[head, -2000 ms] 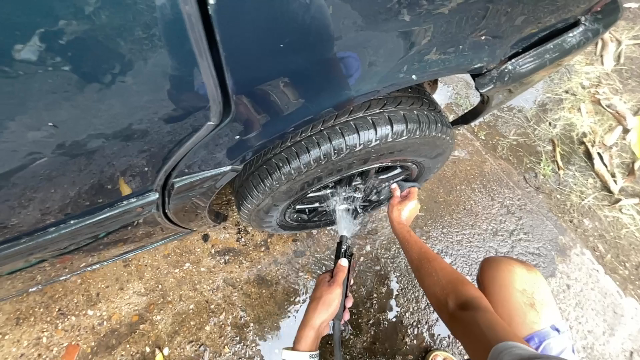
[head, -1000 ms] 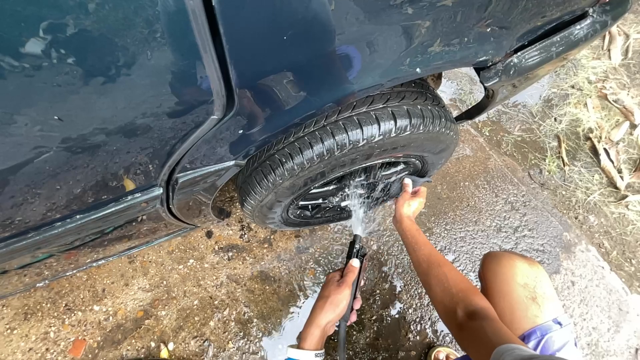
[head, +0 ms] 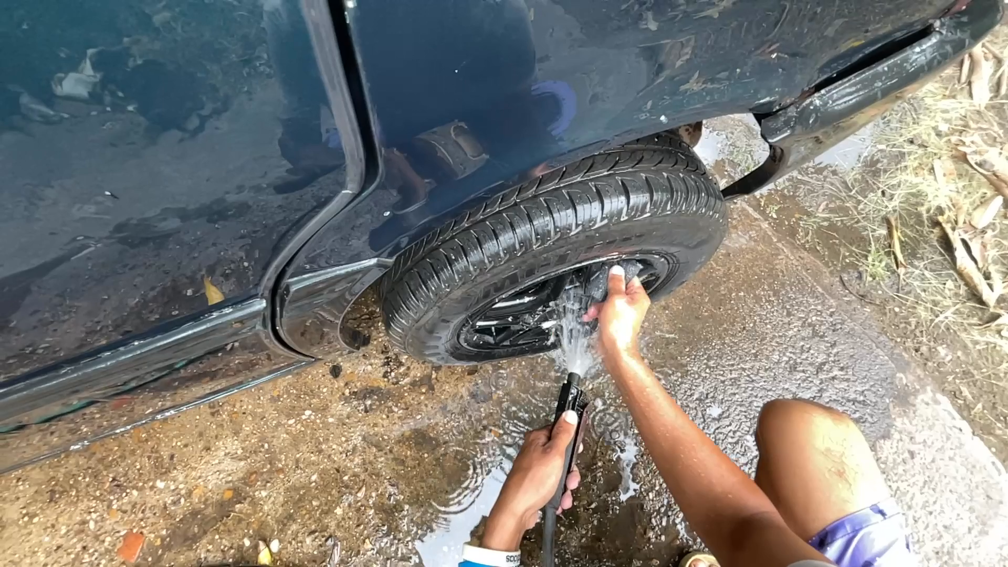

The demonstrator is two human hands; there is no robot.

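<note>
Low in the middle, my left hand point(head: 539, 468) is closed around a black hose spray nozzle point(head: 568, 409), which throws water onto the spoked wheel rim point(head: 512, 319). My right hand point(head: 622, 315) is at the right part of the rim, thumb up, pressing a dark grey cloth or sponge point(head: 605, 282) against the spokes; its fingers are partly hidden. The wet black tire point(head: 551, 228) surrounds the rim under the car's dark blue body. A black hose point(head: 550, 528) runs down from the nozzle.
The car's door sill point(head: 157, 346) is at left, and its bumper point(head: 866, 87) juts out at upper right. A puddle point(head: 465, 520) lies on the wet ground below the wheel. Dry grass and leaves point(head: 961, 236) cover the right edge; my bent knee point(head: 811, 449) is at lower right.
My right hand has moved from the rim's right edge inward over the spokes, to the left. The nozzle stays in my left hand, with water still spraying.
</note>
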